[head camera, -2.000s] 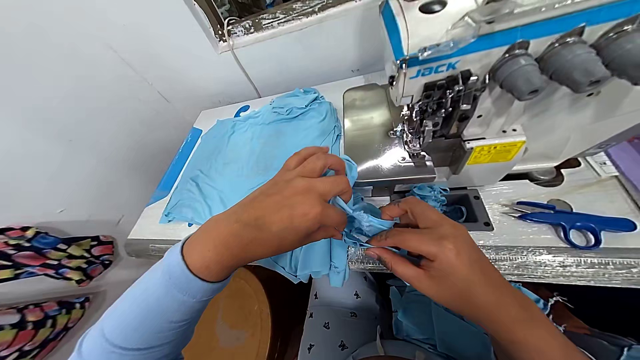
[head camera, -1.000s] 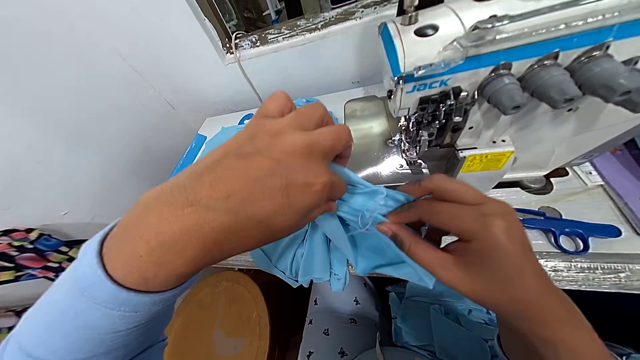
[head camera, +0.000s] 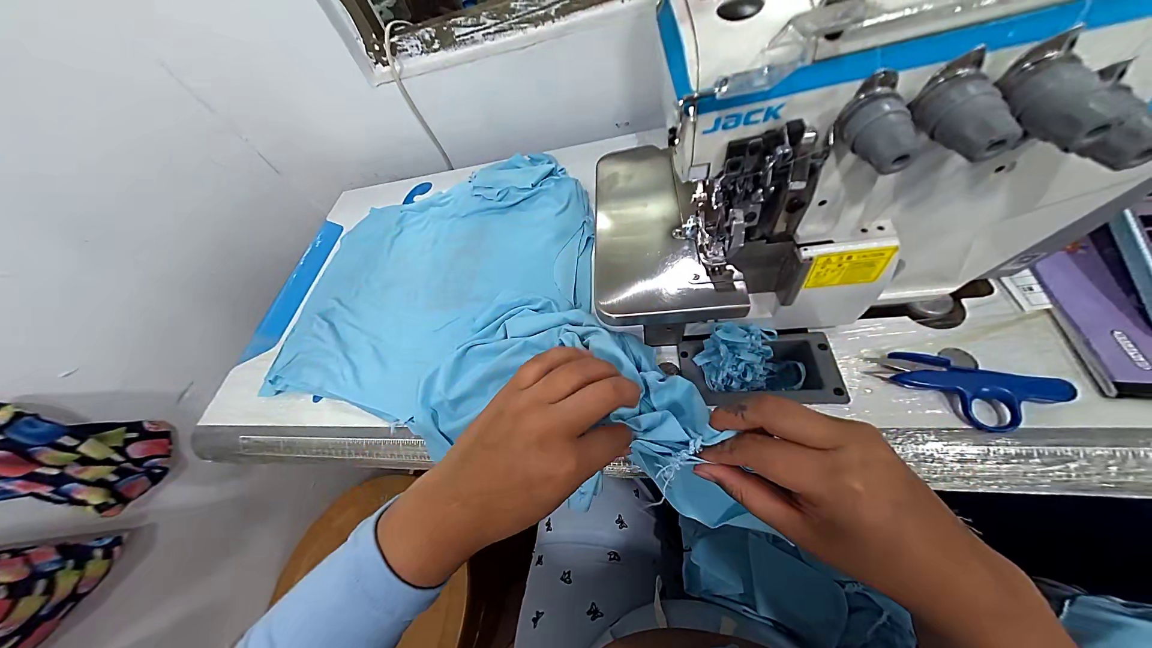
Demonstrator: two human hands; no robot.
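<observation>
Light blue knit fabric (head camera: 522, 360) lies bunched at the table's front edge, partly over a flatter blue fabric piece (head camera: 432, 261). My left hand (head camera: 540, 441) grips the bunched part, its fingertips partly hidden in the folds. Between thumb and fingers, my right hand (head camera: 792, 468) pinches a frayed seam edge with loose threads (head camera: 675, 459). Just behind my hands stands a Jack overlock sewing machine (head camera: 756, 198) with a polished metal cloth plate (head camera: 639, 243). The fabric is in front of the plate, not under the presser foot.
Blue thread snips (head camera: 981, 382) lie at the right, beside a grey tray (head camera: 823, 369) holding blue fabric trimmings (head camera: 738, 355). A purple box or book (head camera: 1102, 315) is at the far right. More blue fabric (head camera: 774, 585) lies over my lap. A round stool (head camera: 360, 531) stands below the table.
My left hand has lowered from above the fabric to the table's front edge. The flatter blue piece and the trimmings, largely covered a second ago, now show.
</observation>
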